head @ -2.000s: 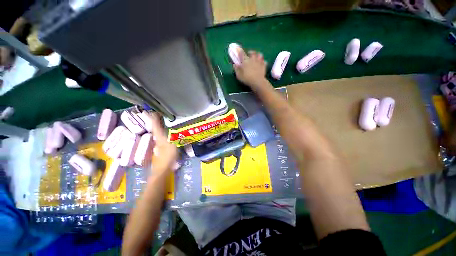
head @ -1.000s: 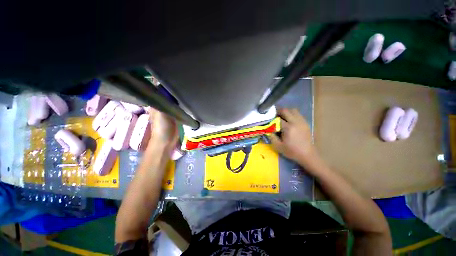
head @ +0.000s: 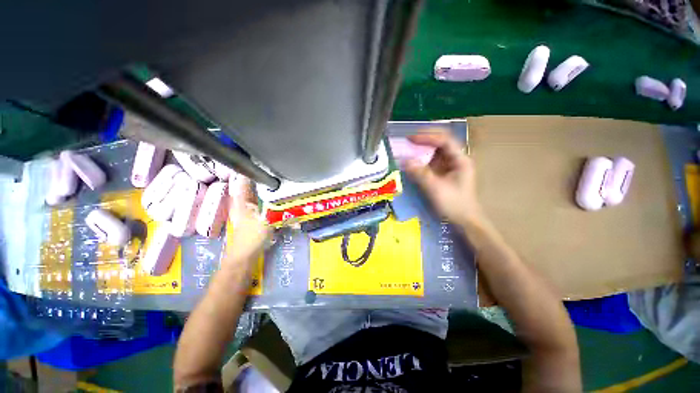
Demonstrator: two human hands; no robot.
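My right hand [head: 441, 173] holds a pink housing [head: 412, 150] between thumb and fingers, just right of the press head. The press [head: 269, 92] fills the upper centre, with a yellow and red warning label [head: 334, 201] on its front. The dark fixture [head: 349, 222] shows below the label; the press head hides its inside. My left hand [head: 247, 211] is at the left side of the press, beside the pile of pink housings [head: 184, 201]. Its fingertips are blurred and partly hidden, so what it holds cannot be told. A grey-blue pad [head: 411, 203] lies right of the fixture.
The green belt [head: 506, 104] runs behind the bench with several pink housings on it. Two housings [head: 605, 183] lie on the cardboard sheet [head: 529, 230] at right. Clear plastic covers the printed mat [head: 445, 265]. Parts of other people show at both side edges.
My right hand reached to the belt, came back to the press head's right side, and now shows a pink housing there. My left hand has stayed beside the press. The camera view has shifted.
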